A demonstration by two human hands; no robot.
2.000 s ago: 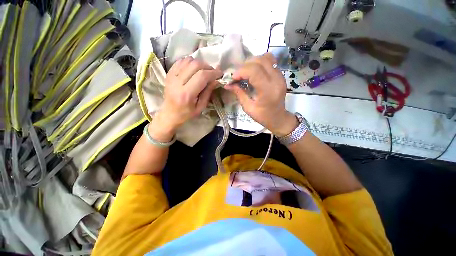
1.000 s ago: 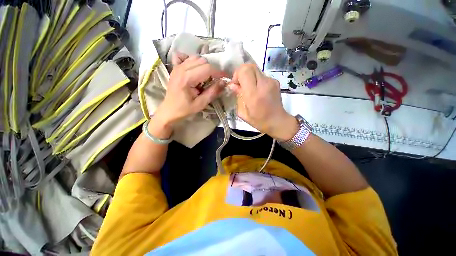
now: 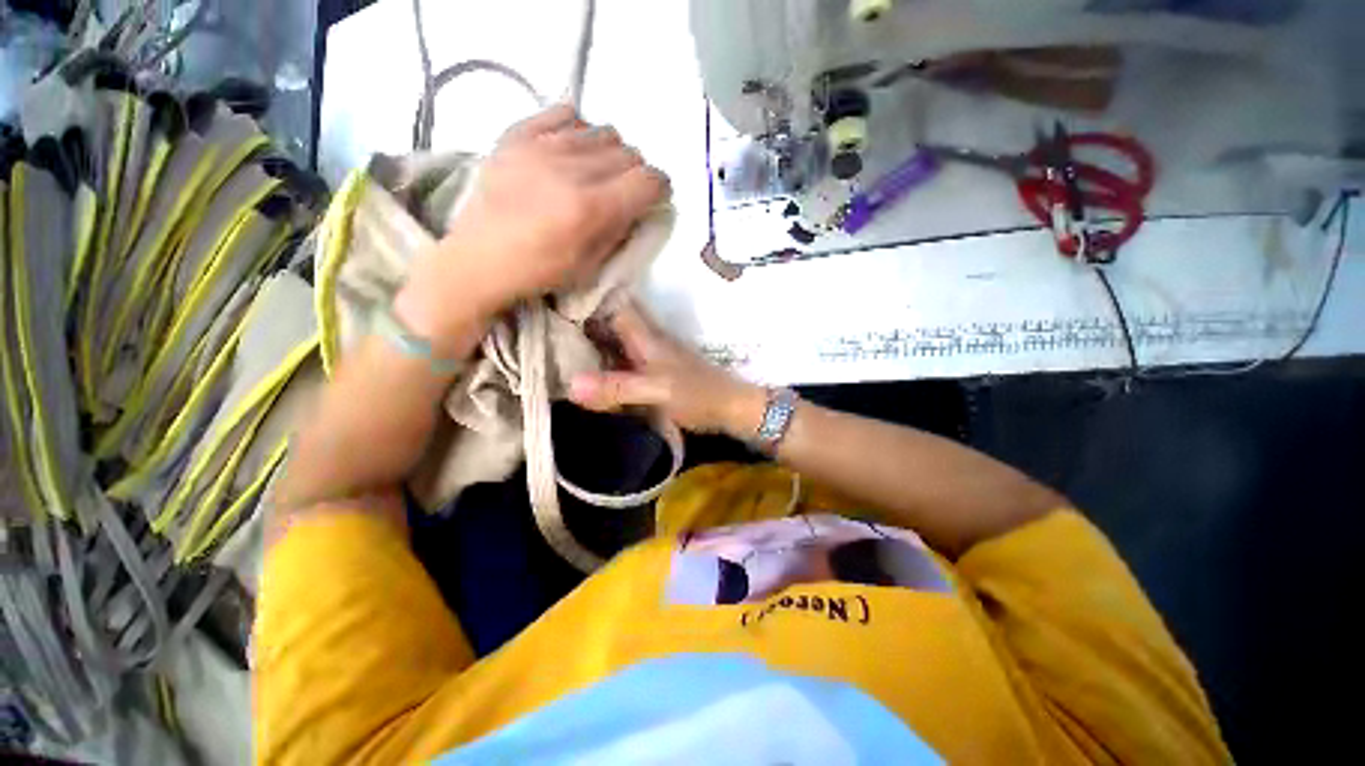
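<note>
A beige bag body point(image 3: 397, 262) with yellow piping point(image 3: 331, 270) is bunched up at the table's front edge. My left hand point(image 3: 557, 202) lies over its top with curled fingers and grips the cloth. My right hand point(image 3: 659, 382) is lower, at the right side of the cloth, thumb and fingers around its edge. A beige strap point(image 3: 536, 434) hangs from the piece and loops towards my lap; other straps reach up across the table. The fingertips of both hands are partly hidden in the cloth. Whether the right hand holds a small tool cannot be told.
Stacked workpieces point(image 3: 150, 285) with yellow edges fan out at left. The sewing machine point(image 3: 779, 75) stands at upper right. Beside it lie a purple-handled tool point(image 3: 892, 190), red-handled scissors point(image 3: 1090, 190) and a flat brown object point(image 3: 1033, 75). A printed scale point(image 3: 958, 341) runs along the table's front edge.
The view has shifted. My hands have parted from their pinch at the cloth; the left has moved over its top, the right down beside it. The cloth is bunched differently.
</note>
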